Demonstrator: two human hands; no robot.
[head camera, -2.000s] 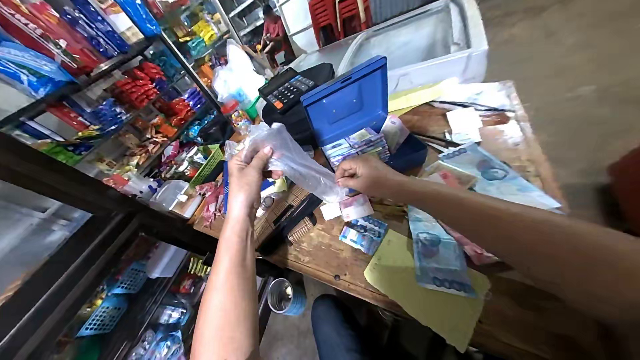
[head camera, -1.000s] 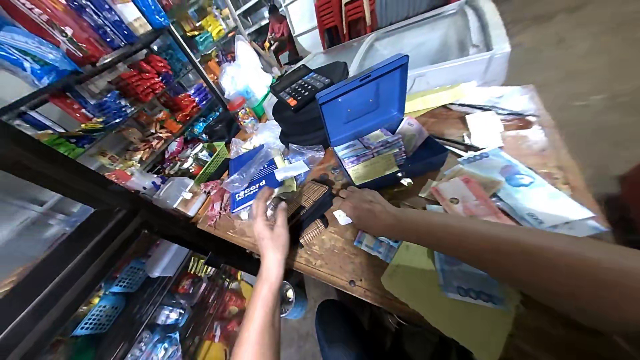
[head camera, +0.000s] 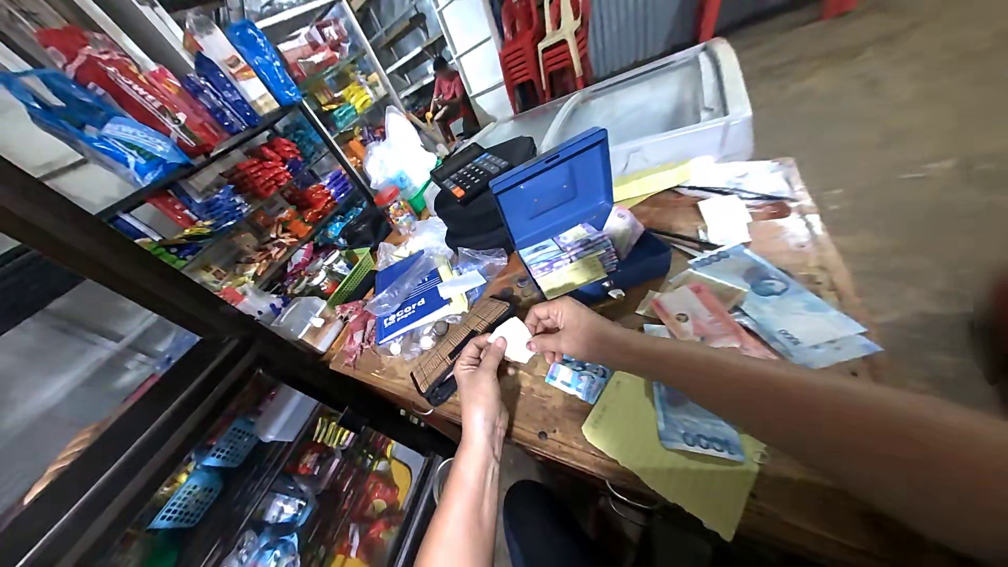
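Between my two hands is a small white piece of paper (head camera: 513, 339). My left hand (head camera: 482, 378) pinches its left edge and my right hand (head camera: 568, 331) its right edge. Beside my left hand lies a long brown-and-black case (head camera: 461, 346). A blue metal cash box (head camera: 555, 189) stands with its lid up behind my right hand, holding bundled banknotes (head camera: 575, 260). A small blue stack of notes (head camera: 579, 379) lies below my right hand. Blue banknotes (head camera: 768, 287), a red banknote (head camera: 697, 315) and yellow paper (head camera: 654, 441) lie to the right.
A blue record book (head camera: 409, 295) under clear plastic bags lies at the left of the wooden table (head camera: 543, 413). A calculator (head camera: 472, 173) rests on a black bag behind. Shelves of packaged goods (head camera: 268, 169) line the left. A person (head camera: 447, 90) sits far back, near stacked red chairs (head camera: 521, 55).
The clear plastic bag held two seconds ago has left my hands. My left hand has moved from the brown-and-black case to the white paper, which my right hand held one second ago.
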